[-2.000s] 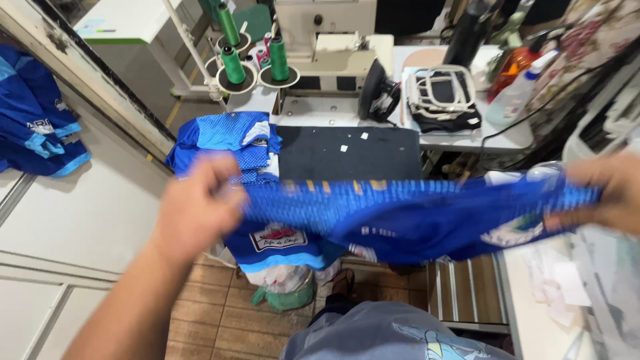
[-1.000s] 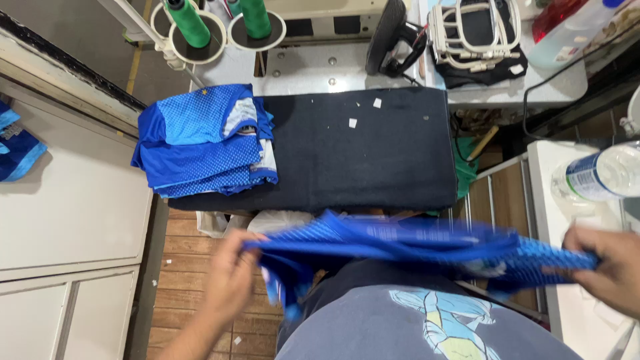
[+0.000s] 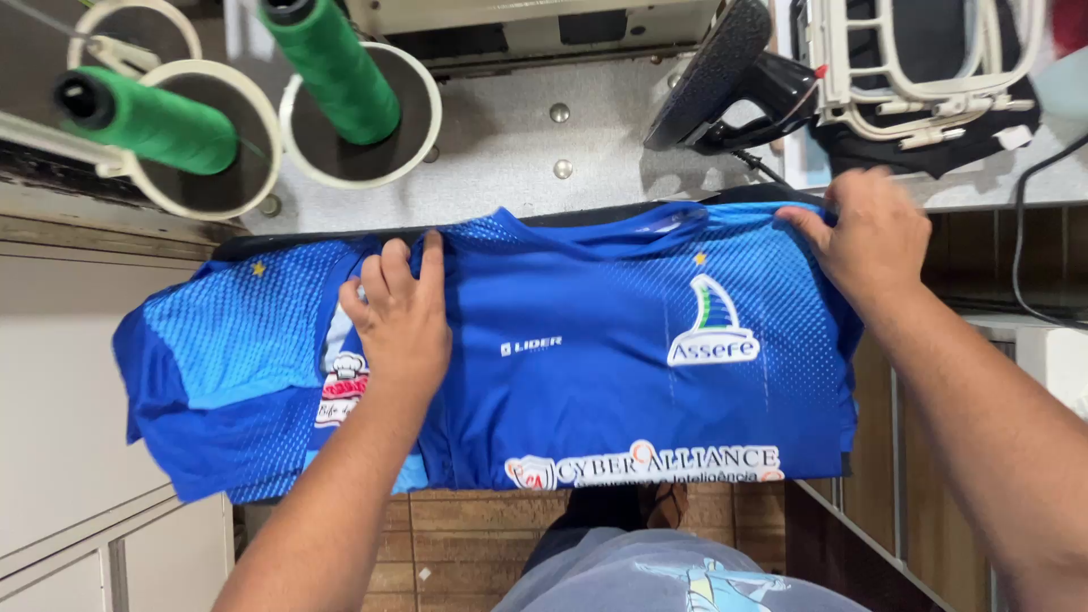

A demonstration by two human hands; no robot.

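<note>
A blue sports jersey with printed logos lies front up across a dark padded board, its collar toward the machine. My left hand rests on the jersey's left shoulder, fingertips at the top edge; whether it pinches cloth I cannot tell. At the right shoulder, my right hand has the fabric edge between thumb and fingers. Left of the jersey is a folded pile of similar blue jerseys, partly behind my left forearm.
Green thread cones stand on round holders at the upper left. An iron stands on end by the metal table. Embroidery hoops lie on black cloth at the upper right. A white cabinet borders the left.
The jersey, stretched between my hands in the air before, now lies spread on the dark board beside the folded pile. Both hands have moved forward to its shoulders.
</note>
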